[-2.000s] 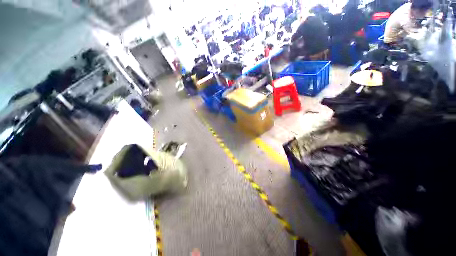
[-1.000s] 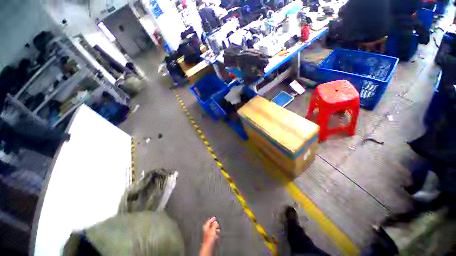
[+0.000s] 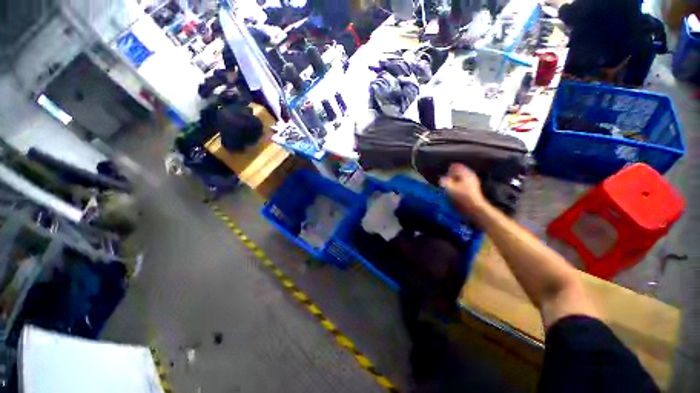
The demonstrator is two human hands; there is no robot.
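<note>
My right hand [image 3: 460,184] reaches in from the lower right with the arm stretched out. It is at the front edge of a dark folded fabric bundle [image 3: 391,147], tied with a pale strip, on the end of a white sewing table. The fingers look curled, but blur hides whether they grip the bundle. My left hand is not in view. Below the bundle, a blue crate [image 3: 349,249] holds dark fabric and a pale piece.
Another blue crate [image 3: 282,219] stands beside it. A carton [image 3: 614,311] is under my arm, with a red stool [image 3: 652,201] and large blue crate [image 3: 614,153] to the right. Yellow-black tape [image 3: 288,284] marks the aisle. A small machine and orange-handled snips [image 3: 523,123] are on the table.
The view has moved closer to the sewing table and crates. An arm now reaches to the fabric bundle; earlier only a hand showed low in the view. The carton and stool appear nearer.
</note>
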